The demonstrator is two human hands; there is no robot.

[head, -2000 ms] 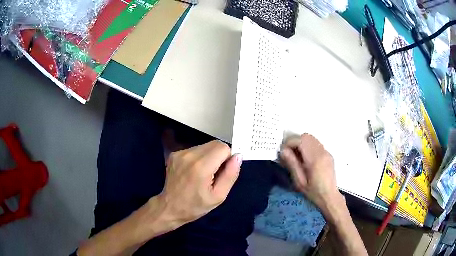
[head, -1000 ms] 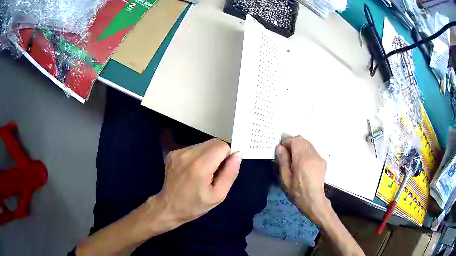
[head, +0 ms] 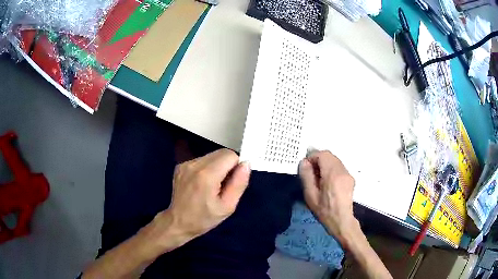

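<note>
A white perforated panel (head: 288, 103) with rows of small dark holes stands out from the front edge of the beige work board (head: 202, 82), tilted. My left hand (head: 205, 190) grips its near left corner between thumb and curled fingers. My right hand (head: 327, 188) is at its near right corner, thumb and fingers closed there. Whether a small part is inside the right fingers is hidden. A black parts tray (head: 295, 16) full of silver pieces lies beyond the panel's far end.
Clear plastic (head: 49, 19) and a red-green board (head: 104, 49) lie at left beside brown cardboard (head: 164, 41). At right are a black corded tool (head: 413, 60), a silver T-handled tool (head: 408, 146), a red-handled tool (head: 426, 231) and a yellow sheet (head: 450, 204). A red stool (head: 24, 190) stands lower left.
My left hand and the panel's near left corner have shifted slightly left, and more of the panel's holed face shows. My right hand stays at the near right corner.
</note>
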